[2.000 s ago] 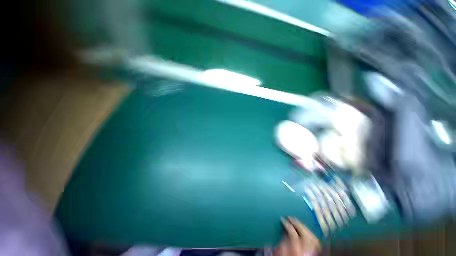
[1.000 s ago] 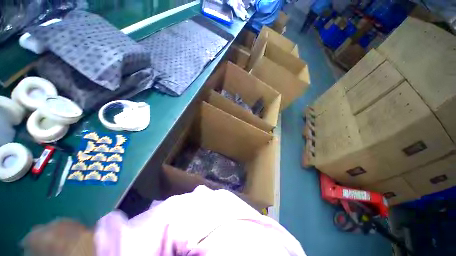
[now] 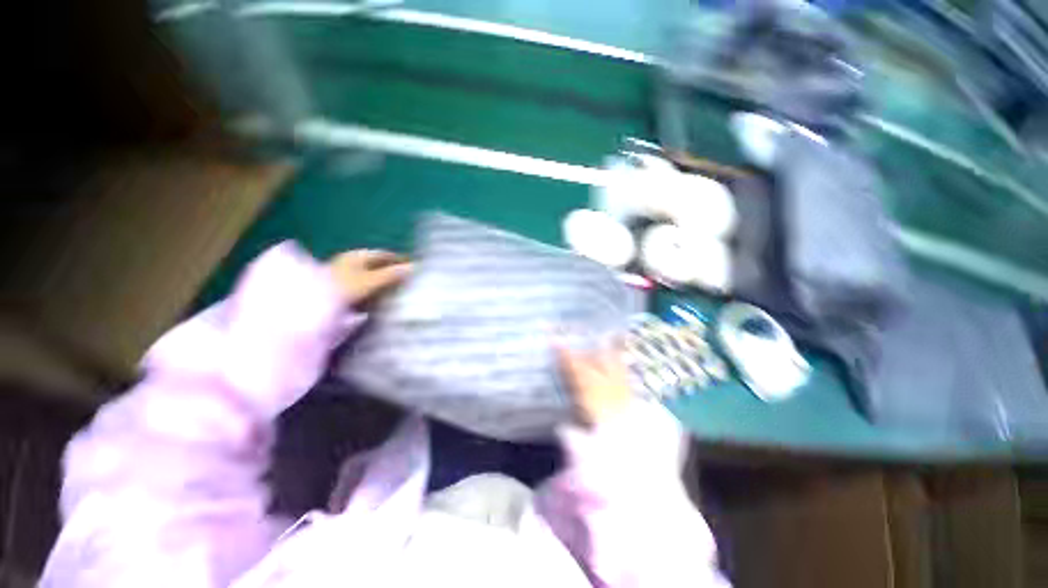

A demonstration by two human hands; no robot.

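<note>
A grey printed plastic bag (image 3: 488,316), blurred by motion, lies or is held flat in front of me over the green bench top. My left hand (image 3: 370,277) grips its left edge. My right hand (image 3: 595,381) is on its lower right part, with the fingers on the bag. The frame is too blurred to tell if anything is inside the bag.
Cream ear pads (image 3: 678,230) lie in a group beyond the bag. The sticker sheet (image 3: 676,356) is right of my right hand, with a white ring-shaped item (image 3: 763,351) beside it. More grey bags (image 3: 845,224) lie at the right. Brown cartons stand left and below the bench.
The view has swung from the cartons on the right back to the bench. Both hands are now in view on a printed bag; one second ago only a blurred hand showed, with no bag in it.
</note>
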